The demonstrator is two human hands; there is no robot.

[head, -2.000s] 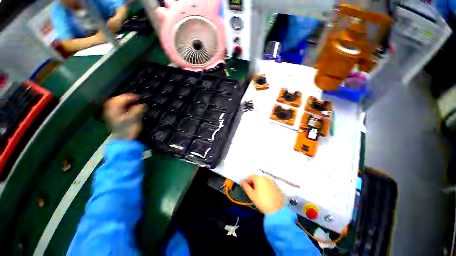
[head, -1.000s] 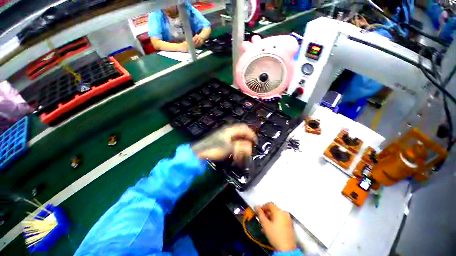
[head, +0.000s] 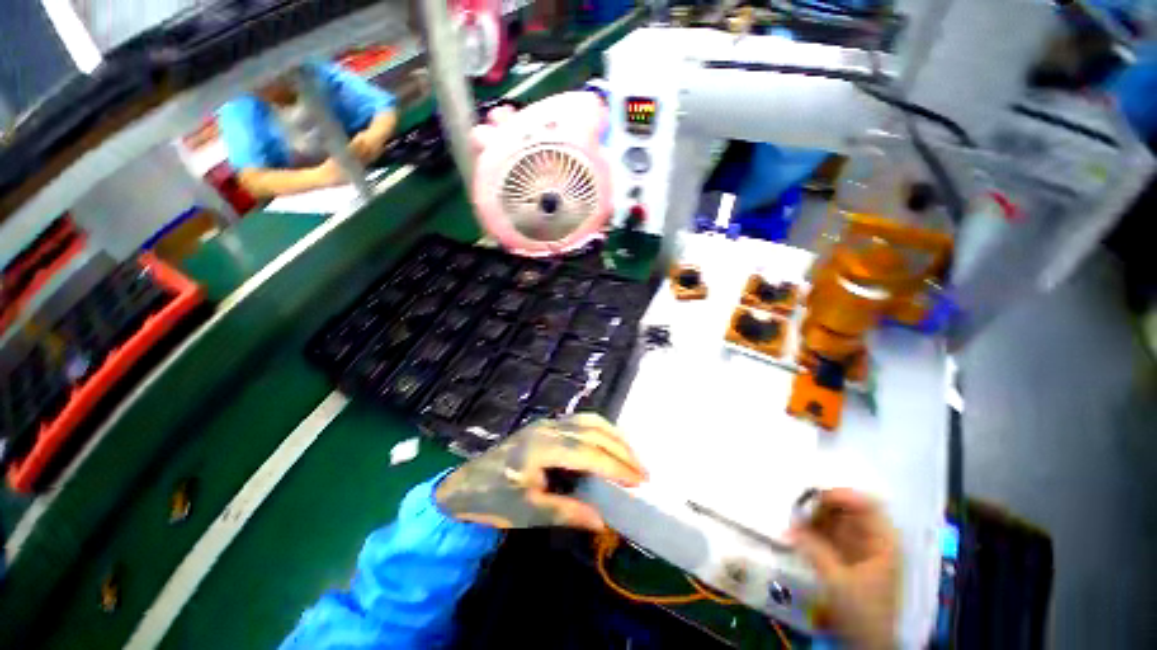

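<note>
My left hand [head: 539, 470], with a grey-brown pattern on its back, is at the front left edge of the white base [head: 711, 444]. Its thumb and fingers are closed on a small black part [head: 565, 480]. My right hand [head: 856, 552] is blurred over the front right of the base. A small dark thing [head: 810, 504] shows at its fingertips, and tweezers may extend to the left of it; this is too blurred to tell. The black blister tray [head: 489, 337] lies left of the base. Orange fixtures [head: 758, 331] stand on the base beyond my hands.
The orange press head [head: 875, 273] hangs over the right fixtures. Small black parts [head: 657, 337] lie on the base's left side. A pink fan [head: 543, 184] and white control box [head: 638, 159] stand behind the tray. Another person [head: 305, 133] sits across the bench. An orange cable [head: 647, 594] hangs in front.
My left hand has moved from over the blister tray to the base's front edge, with a small black part in it. My right hand has moved right over the base. The view has shifted.
</note>
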